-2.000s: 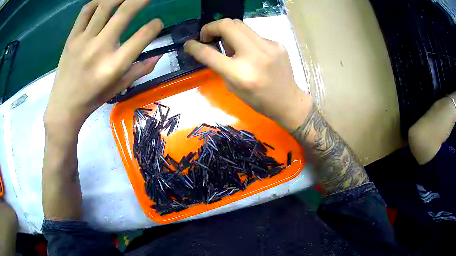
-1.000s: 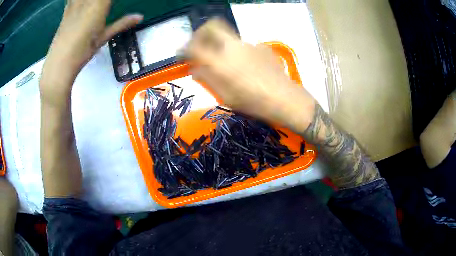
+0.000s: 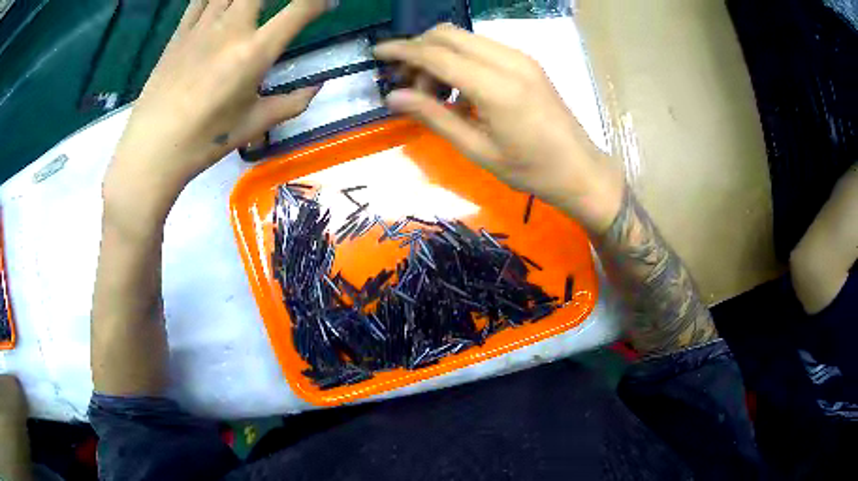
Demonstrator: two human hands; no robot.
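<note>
A black phone middle frame [image 3: 341, 69] is held slightly tilted above another black frame [image 3: 329, 129], whose long edge lies along the far rim of the orange tray [image 3: 266, 331]. My left hand [image 3: 202, 103] holds the upper frame's left part between thumb and fingers. My right hand [image 3: 513, 113] has its thumb and fingers around the dark right end; the fingertips are blurred, and whether a small strip is between them cannot be told. Loose black strips [image 3: 433, 291] are heaped in the tray.
The tray sits on a white bench cover [image 3: 202, 282]. Beyond is the dark green belt [image 3: 56, 85]. Tan cardboard [image 3: 682, 150] lies at the right, with a dark ribbed mass [image 3: 800, 103] past it. Another person's arm [image 3: 823, 254] is at the right edge; an orange tray edge shows far left.
My left hand has come in from the upper left to the frame. My right hand has shifted right and opened out around the frame's end. A raised frame now shows above the lower one.
</note>
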